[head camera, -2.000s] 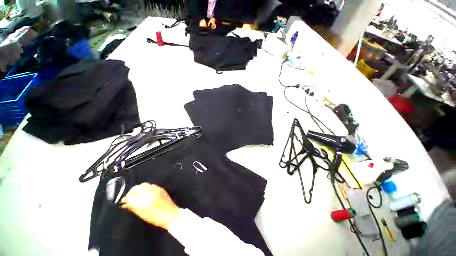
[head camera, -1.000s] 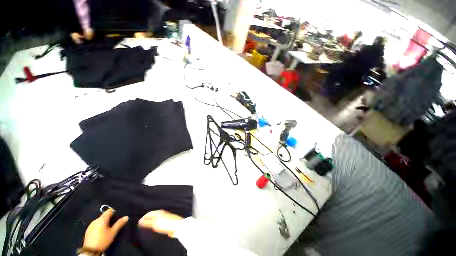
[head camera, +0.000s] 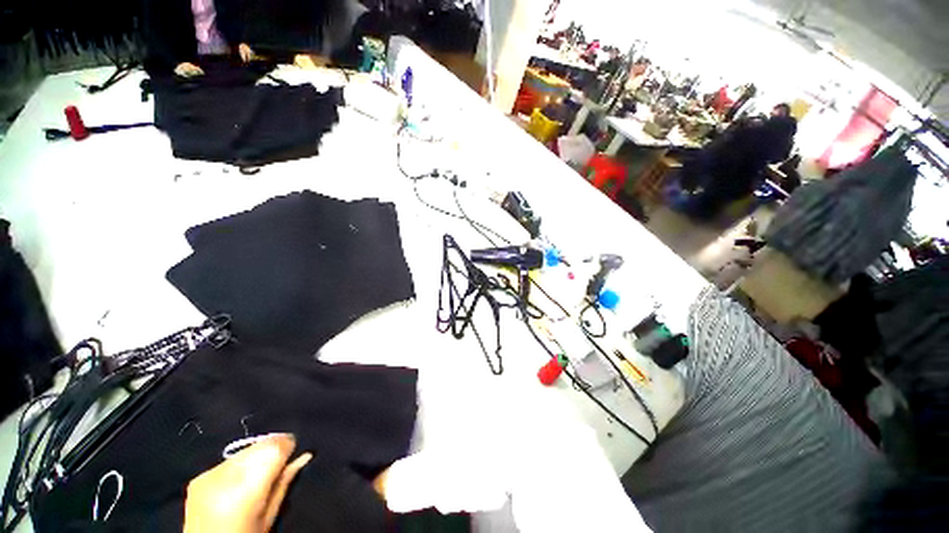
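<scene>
A black garment (head camera: 343, 401) lies on the white table in front of me, with its near part bunched. A thin white loop (head camera: 250, 441) on it runs to the fingertips of my left hand (head camera: 241, 489), which is closed on the garment at the bottom. Another white loop (head camera: 108, 496) lies to the left. My right hand (head camera: 383, 483) shows only as a sliver of skin at the white sleeve's cuff, beside the garment; its fingers are hidden.
Hangers (head camera: 114, 385) lie at the left and more (head camera: 468, 307) right of centre. Flat black garments (head camera: 302, 260) lie beyond. A blower (head camera: 508, 256), red spool (head camera: 552, 369), cords and snips (head camera: 630, 366) are at the right. A person's hands (head camera: 189, 69) are at the far end.
Since a second ago, my left hand has moved right and closed on the garment. My right hand has moved right and is now mostly hidden. The view had earlier swung right.
</scene>
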